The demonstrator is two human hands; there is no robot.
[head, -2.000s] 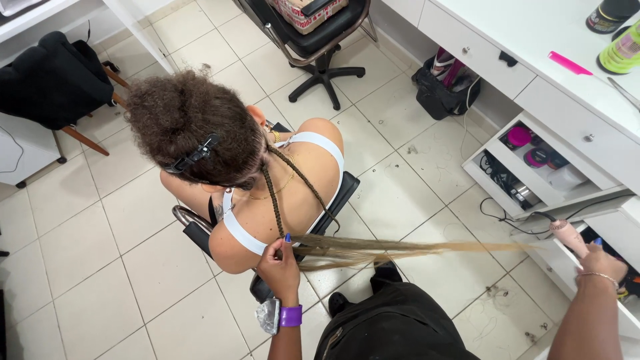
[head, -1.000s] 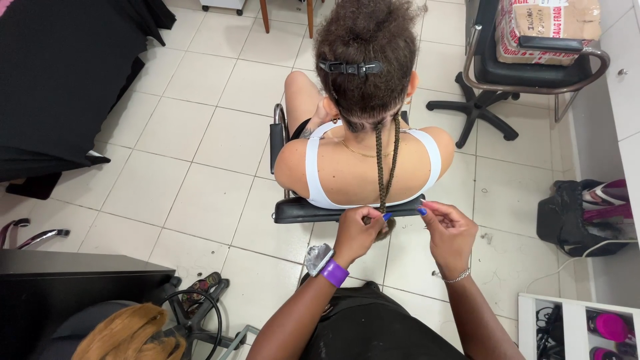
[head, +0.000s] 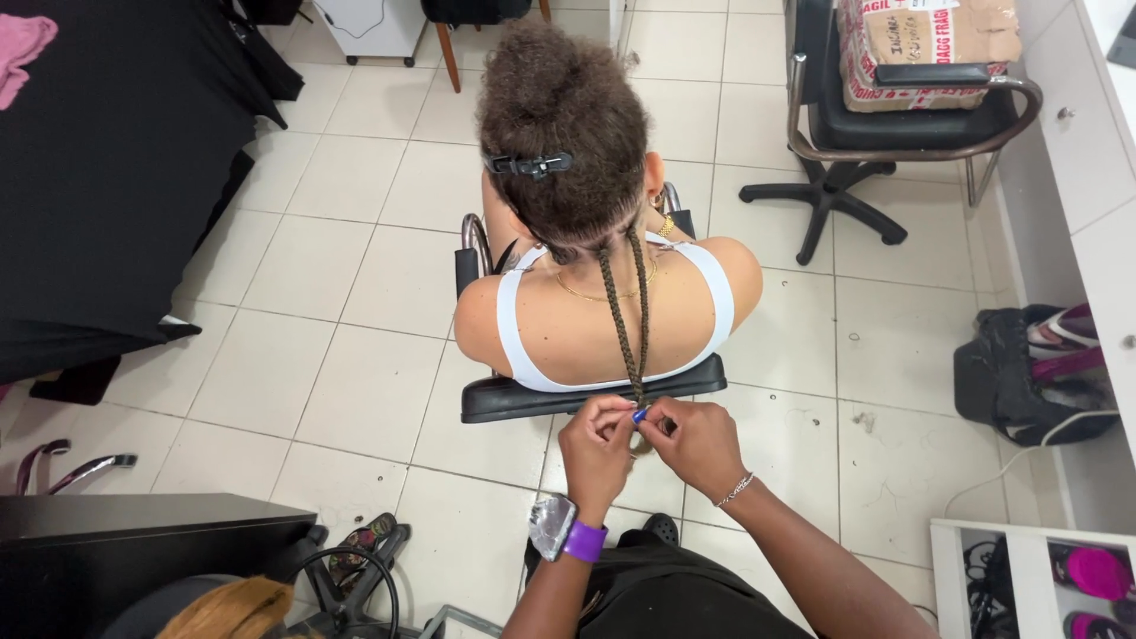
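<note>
A person with their back to me sits in a salon chair with a black backrest (head: 593,401). Two thin braids (head: 621,324) hang down that person's back from the nape. My left hand (head: 600,444) and my right hand (head: 697,442) meet at the lower end of the braids, just behind the backrest, fingertips pinched on the hair. A small curl of loose hair shows below my fingers. The rest of the hair is gathered up, with a black hair clip (head: 531,165) across it. A purple band (head: 586,540) with a clear-wrapped item is on my left wrist.
A black swivel chair (head: 914,133) holding a taped cardboard box (head: 927,53) stands at the upper right. Below it are a black bag (head: 1003,382) and an open drawer unit (head: 948,568). Black cloth (head: 115,177) hangs at the left; a dark cabinet (head: 151,524) stands lower left.
Two seconds ago my right hand was far right, by long, lighter strands held out from a braid. Now both hands are together at the braid ends. The view has shifted.
</note>
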